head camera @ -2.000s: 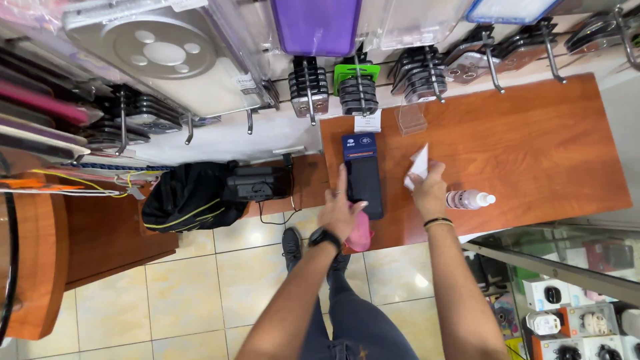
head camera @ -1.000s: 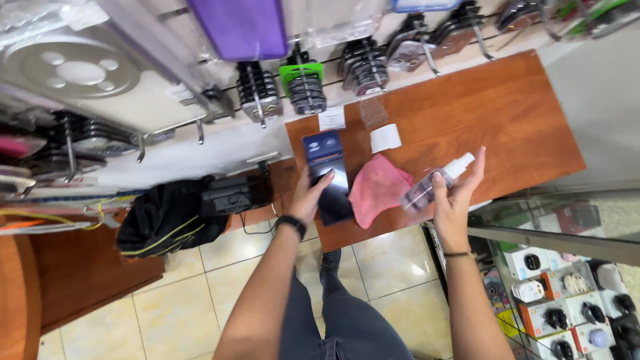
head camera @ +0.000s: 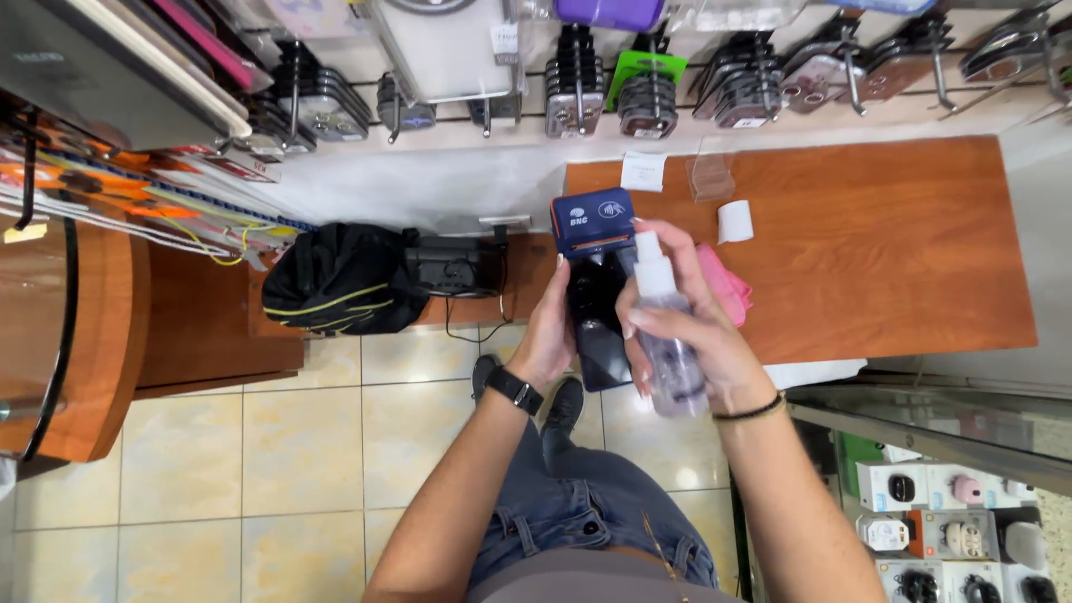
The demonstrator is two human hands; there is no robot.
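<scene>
My left hand (head camera: 546, 328) holds a dark blue card payment terminal (head camera: 596, 314) by its left edge, its black screen facing up. In my right hand (head camera: 699, 322) is a clear spray bottle (head camera: 670, 356) with a white nozzle, held close over the terminal's right side. A pink cloth (head camera: 725, 285) lies on the wooden counter behind my right hand, which partly covers it. Near the cloth sits a folded white paper (head camera: 735, 221). A printed paper slip (head camera: 642, 171) lies just above the terminal, beside a clear plastic piece (head camera: 711, 177).
The wooden counter (head camera: 888, 251) extends to the right. A black bag (head camera: 335, 280) and a black device (head camera: 456, 266) with a cable stand at the left. Phone cases (head camera: 574, 92) hang on hooks above. A glass display case (head camera: 930, 419) with boxed earphones is at the lower right.
My right hand has brought the spray bottle left, from beyond the pink cloth to the terminal. Two seconds ago that hand held white paper while the bottle stood apart from it. The view has shifted.
</scene>
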